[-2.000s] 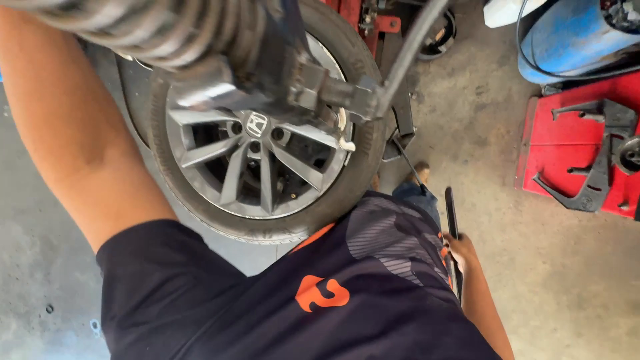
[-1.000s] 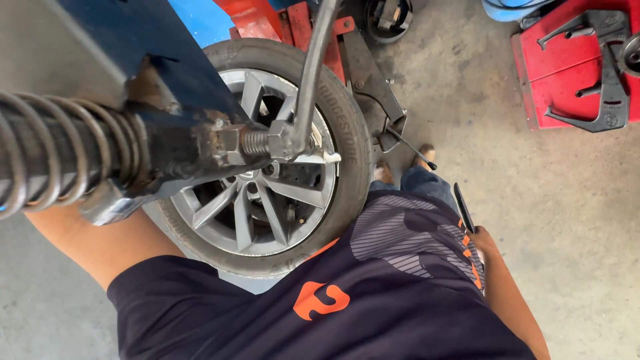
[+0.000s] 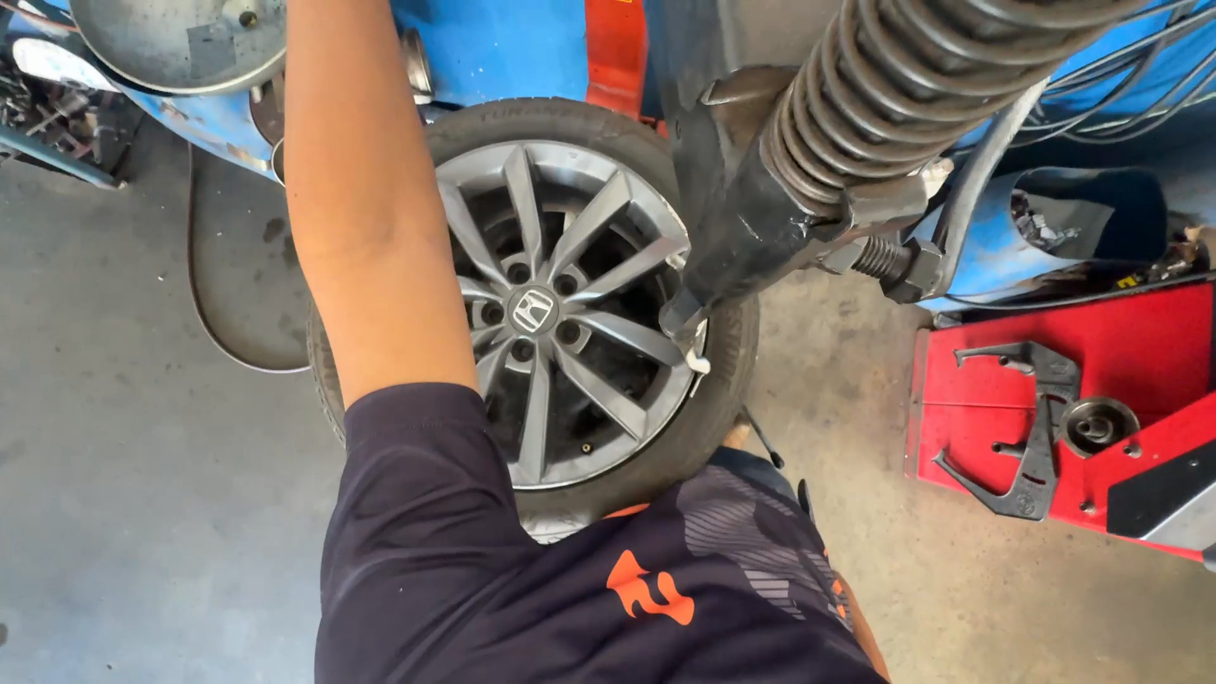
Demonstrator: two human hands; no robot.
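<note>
A grey alloy wheel [image 3: 535,408] with a Honda emblem and its black tyre [image 3: 733,380] lies face up near the middle. My left arm reaches up across the wheel's left side, and its hand is beyond the top edge. At the lower right only part of my right forearm shows; that hand is hidden behind my shirt. The dark tip of a bar [image 3: 805,499] shows beside my waist. Over the rim's right edge comes the steel head of a tyre changer [image 3: 686,309], below a coil spring [image 3: 855,114]. A small white piece [image 3: 698,363] sits at the rim's edge.
A red machine [image 3: 978,380] at right carries a black metal bracket [image 3: 1045,418]. Behind it is a blue container [image 3: 993,261] with small metal bits. At upper left are a round metal pan [image 3: 171,57] and a dark hose [image 3: 197,294] on the floor.
The view has swung so that more shows at left and the wheel sits nearer the middle. My right hand, seen earlier on a dark bar, is now out of sight.
</note>
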